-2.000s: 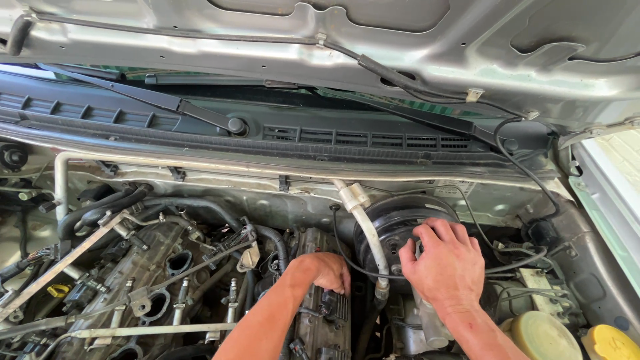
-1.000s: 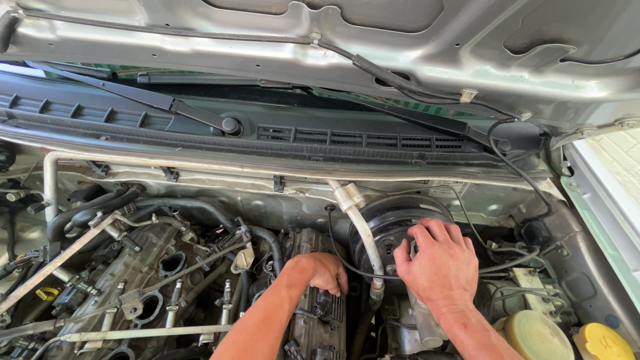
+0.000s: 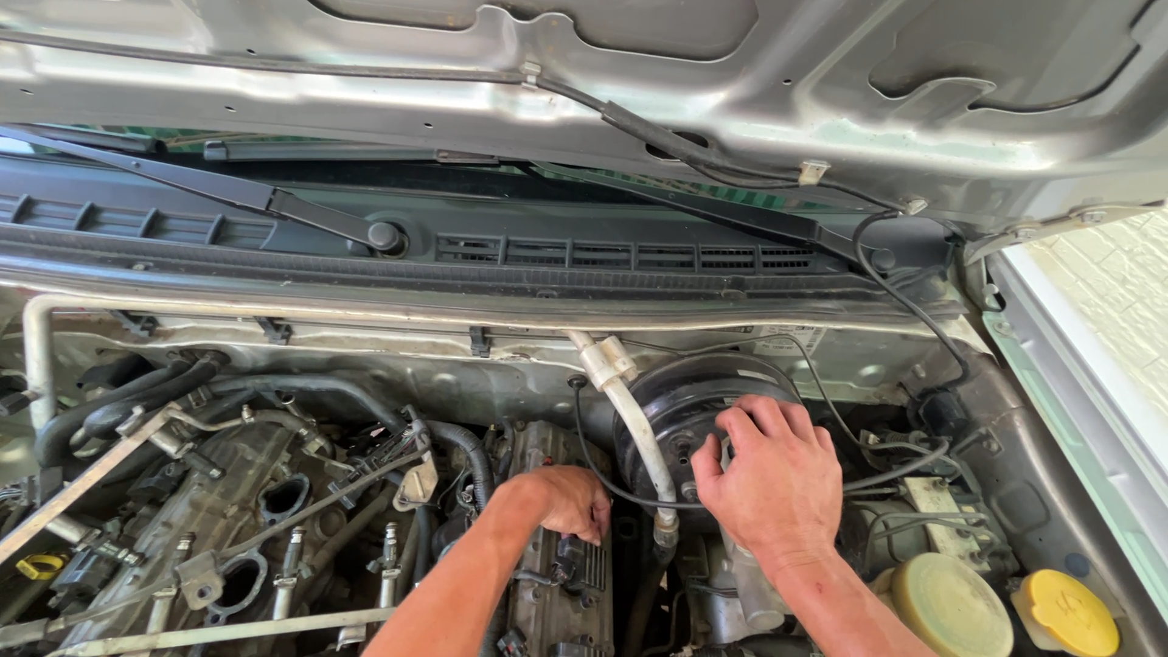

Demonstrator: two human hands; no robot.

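Observation:
Over the right-hand valve cover [image 3: 557, 620] of the engine, my left hand [image 3: 561, 502] reaches down with its fingers curled at a black part near an ignition coil [image 3: 581, 558]. Whether it grips anything is hidden. My right hand [image 3: 776, 474] rests bent over the metal brake master cylinder [image 3: 753, 593], in front of the round black brake booster [image 3: 680, 401]. Its fingers are curled, and the palm hides what they touch. Between the hands runs a light metal pipe [image 3: 643, 433], with a thin black hose [image 3: 589, 447] beside it.
Fuel injectors [image 3: 286, 573] and open intake ports [image 3: 239, 579] lie at the left among hoses and metal rails. A cream cap [image 3: 951, 604] and a yellow cap [image 3: 1066, 611] sit at the lower right. The raised hood [image 3: 438, 91] spans the top, above the wiper arms [image 3: 328, 219].

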